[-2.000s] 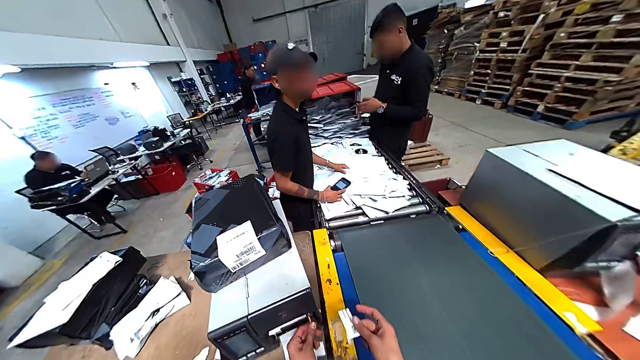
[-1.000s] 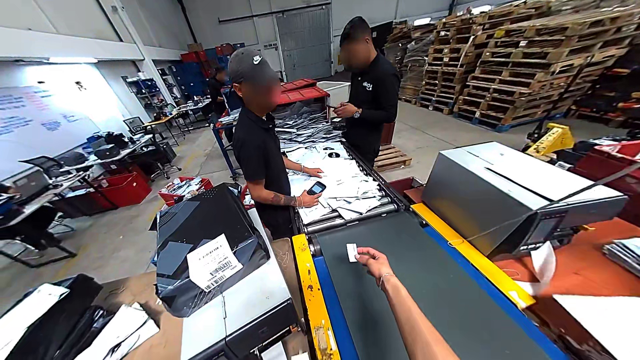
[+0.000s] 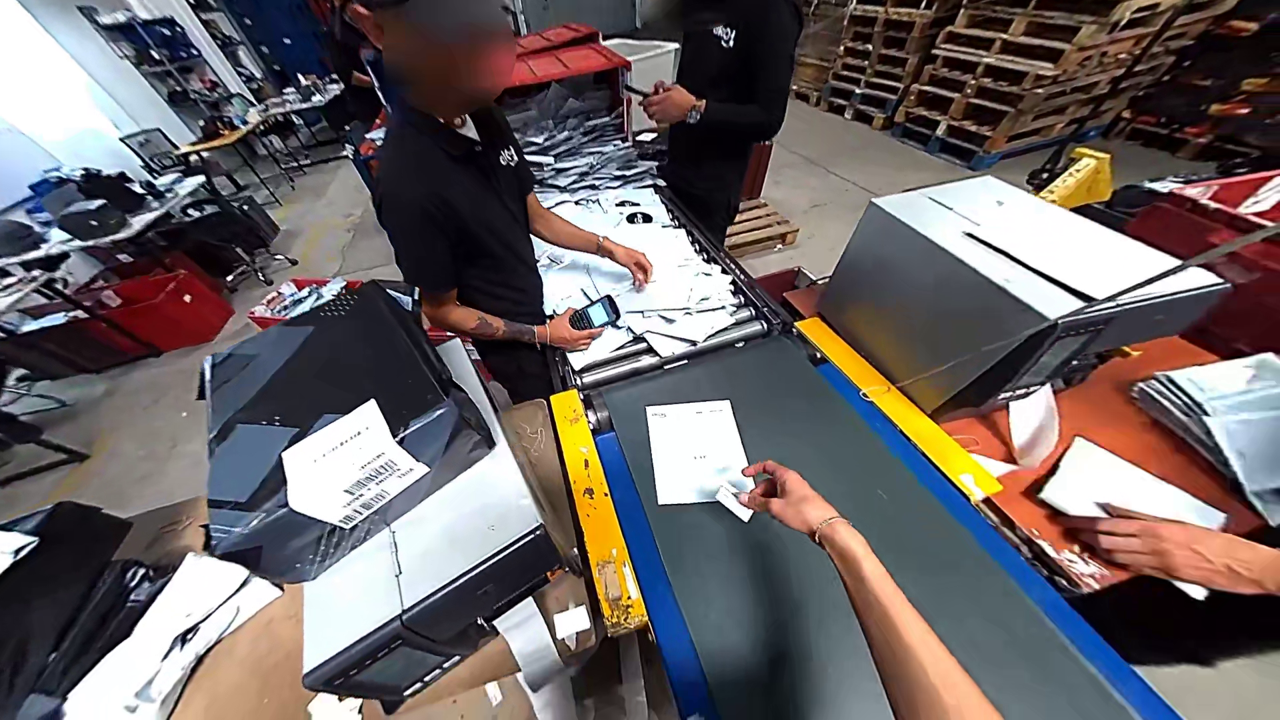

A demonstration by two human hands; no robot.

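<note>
My right hand (image 3: 788, 500) reaches over the dark conveyor belt (image 3: 800, 620) and pinches a small white label (image 3: 734, 502) between thumb and fingers. The label overlaps the lower right corner of a white paper sheet or flat envelope (image 3: 695, 450) lying on the belt. Whether the label touches it, I cannot tell. My left hand is out of view. Left of the belt stands a label printer (image 3: 450, 570) with a black plastic-wrapped parcel (image 3: 310, 420) on it, which bears a white label (image 3: 352, 465).
Another person's hand (image 3: 1160, 550) touches a white packet (image 3: 1130, 485) on the orange table at right, near a second printer (image 3: 1000, 290). Past the belt, rollers (image 3: 670, 350) carry piled envelopes. Two people stand there, one holding a handheld scanner (image 3: 595, 313). Yellow rails (image 3: 600, 520) edge the belt.
My left hand, seen at the left printer two seconds ago, has left the view. A white sheet now lies on the belt, and another person's hand has appeared at right. The view has shifted closer.
</note>
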